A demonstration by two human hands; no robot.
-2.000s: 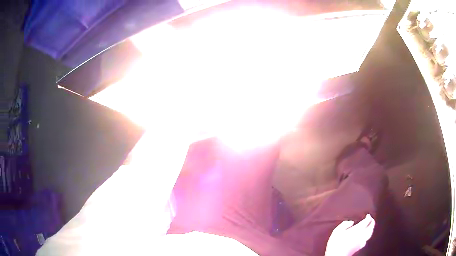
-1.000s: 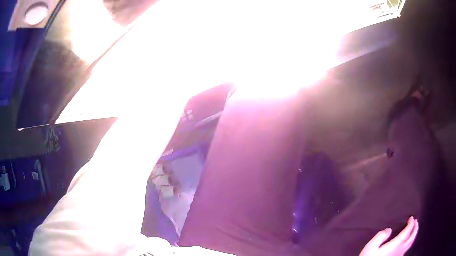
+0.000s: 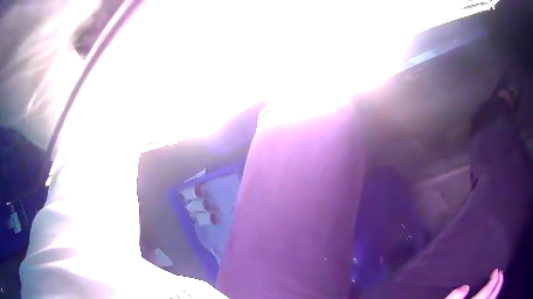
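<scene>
The worktable (image 3: pixel 234 58) is washed out by white glare, so anything on it is hidden. My left arm, in a pale sleeve, runs up the left side into this glare, and my left hand cannot be made out. My right hand (image 3: pixel 480 289) is at the bottom right edge, mostly cut off. Its visible fingers are apart and hold nothing that shows. A blue crate (image 3: pixel 189 231) is low beside my leg. In it several small pale pieces (image 3: pixel 199 208) with reddish-brown round ends lie in a row on a pale liner (image 3: pixel 226 195).
My legs (image 3: pixel 301 204) in dark trousers fill the middle and right. A glossy blue-purple surface (image 3: pixel 383 228), perhaps a stool, is between them. A blue edge (image 3: pixel 447 52) shows under the glare at upper right. Pale fabric (image 3: pixel 29 76) is at upper left; dark blue crates are at lower left.
The view has shifted, and the blue crate with its row of pieces shows more fully. My right hand is lower and more cut off. Pale fabric has appeared at upper left.
</scene>
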